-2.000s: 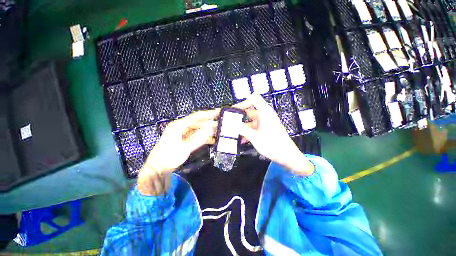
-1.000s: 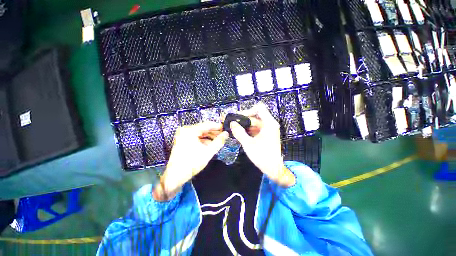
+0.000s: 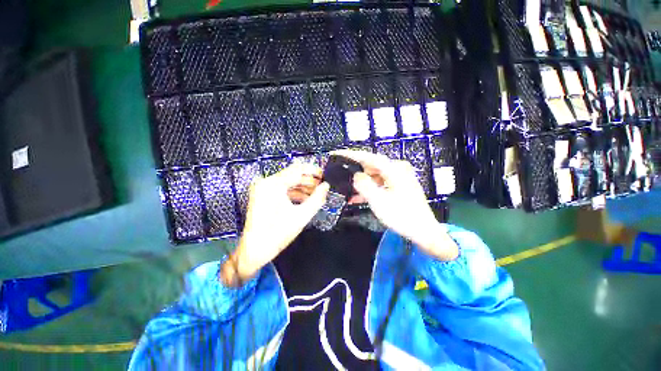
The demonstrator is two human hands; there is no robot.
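Note:
My left hand [image 3: 284, 210] and my right hand [image 3: 395, 194] are close together in front of my chest, over the near edge of the compartment tray [image 3: 248, 161]. My right hand holds a black housing [image 3: 341, 174] by its side. My left fingertips are at its left edge and hold a blue-grey circuit board [image 3: 330, 211] just below it. Any join between board and housing is hidden by the fingers. White square parts [image 3: 411, 119] lie in several right-hand pockets of the tray.
Stacked trays [image 3: 533, 135] with long white pieces stand at the right. A flat black tray [image 3: 58, 156] with a small white square lies at the left. A pale piece [image 3: 136, 30] is by the tray's far left corner. Blue supports and a yellow floor line show below.
The housing has turned: its white-filled side faced me two seconds ago, now its plain black face shows. The circuit board hangs more clearly below it. Both hands stay together.

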